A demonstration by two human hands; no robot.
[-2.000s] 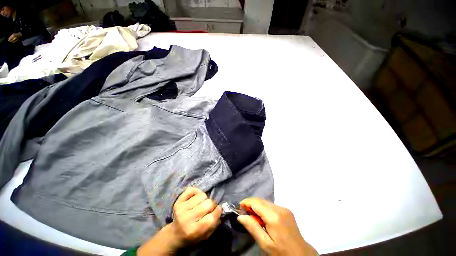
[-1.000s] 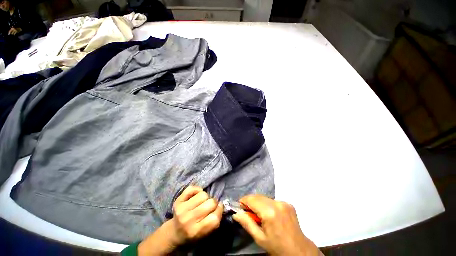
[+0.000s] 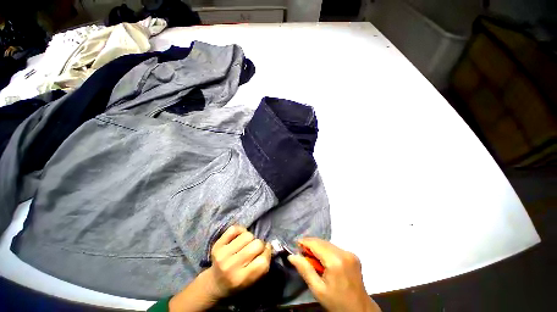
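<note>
A grey inside-out shirt or jacket [image 3: 122, 183] lies spread in front of me, its dark navy collar [image 3: 278, 149] folded up toward the right. My left hand [image 3: 240, 259] is closed on the garment's cloth near the table's front edge. My right hand [image 3: 330, 271] holds thread snips with orange-red handles [image 3: 311, 256]. The metal blades point left, close to a small white piece [image 3: 277, 245] beside my left fingertips. Whether the blades touch it is too small to tell. The cloth inside my left fist is hidden.
Another grey and navy garment [image 3: 177, 76] lies twisted farther up the white table [image 3: 415, 152]. Cream and white garments [image 3: 104, 52] are piled at the far left. A dark figure is partly visible at the top left. A brownish panelled object stands beyond the table's right edge.
The whole view has shifted slightly, so the garments appear a little higher and farther left. Both hands stay close together at the same spot, with the snips angled slightly differently.
</note>
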